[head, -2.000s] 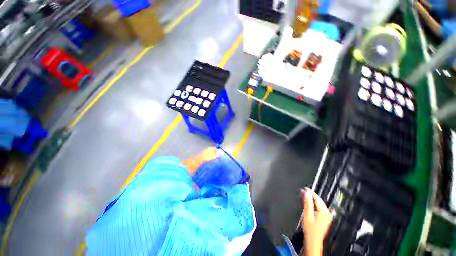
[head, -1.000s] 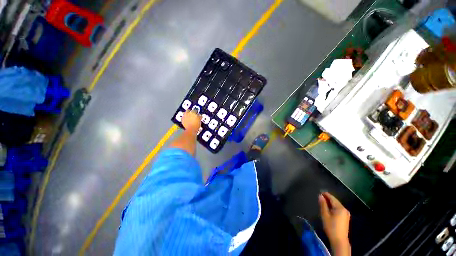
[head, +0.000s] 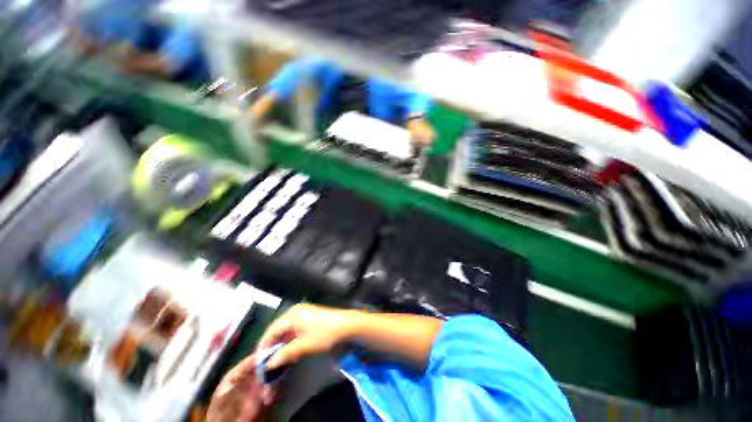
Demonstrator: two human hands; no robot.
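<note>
My right hand reaches in from the right in a blue sleeve. Its fingers are closed around a small pale housing with a dark part, low and left of centre. My left hand is below and left of it, blurred and partly cut off by the bottom edge, with its fingers at the same housing. The fingers cover much of it, and its details are blurred.
The white press base with brown fixtures is at lower left. Behind are a lime fan, a black tray with white housings and another dark tray stack. People's blue sleeves show across the green bench.
The view has swung right to the bench, and the stool tray is out of view. My left hand has left that tray; both hands are now together around a small housing.
</note>
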